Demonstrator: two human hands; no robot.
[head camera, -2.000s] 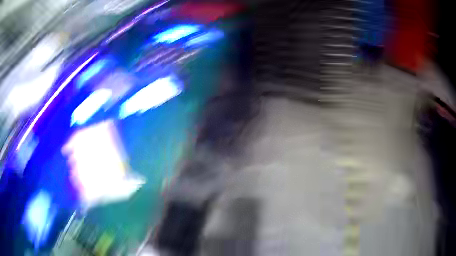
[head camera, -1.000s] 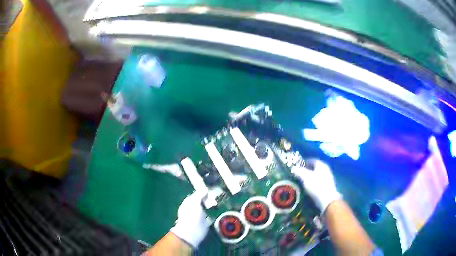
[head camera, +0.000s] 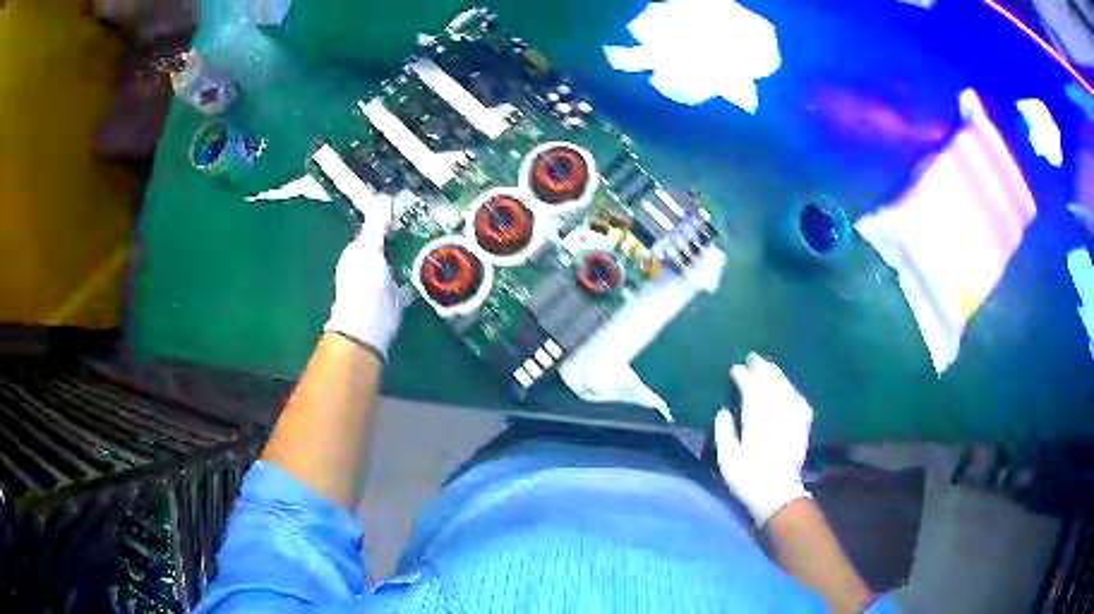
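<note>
A power circuit board (head camera: 516, 294) lies at an angle on the green bench mat. It has three large copper-red toroid coils (head camera: 504, 224) in white rings, a smaller coil (head camera: 597, 272) and three long silver-white bars (head camera: 408, 142). A white cloth or paper (head camera: 612, 360) shows under its near edge. My left hand (head camera: 366, 288), in a white glove, is at the board's left edge with its fingertips by a bar's end; its grip is partly hidden. My right hand (head camera: 764, 434), gloved in white, is off the board near the bench's front edge, thumb and fingers apart, empty.
A blue-glowing pot (head camera: 822, 226) stands right of the board. A crumpled white heap (head camera: 702, 50) and a pinkish-white sheet (head camera: 960, 228) lie beyond. A jar (head camera: 216, 146) and a small bottle (head camera: 202, 84) stand far left. A black rack (head camera: 120, 462) is at lower left.
The view has tilted down, showing the whole board and my blue clothing. My right hand has left the board's right edge and moved back toward me. My left hand remains at the left edge.
</note>
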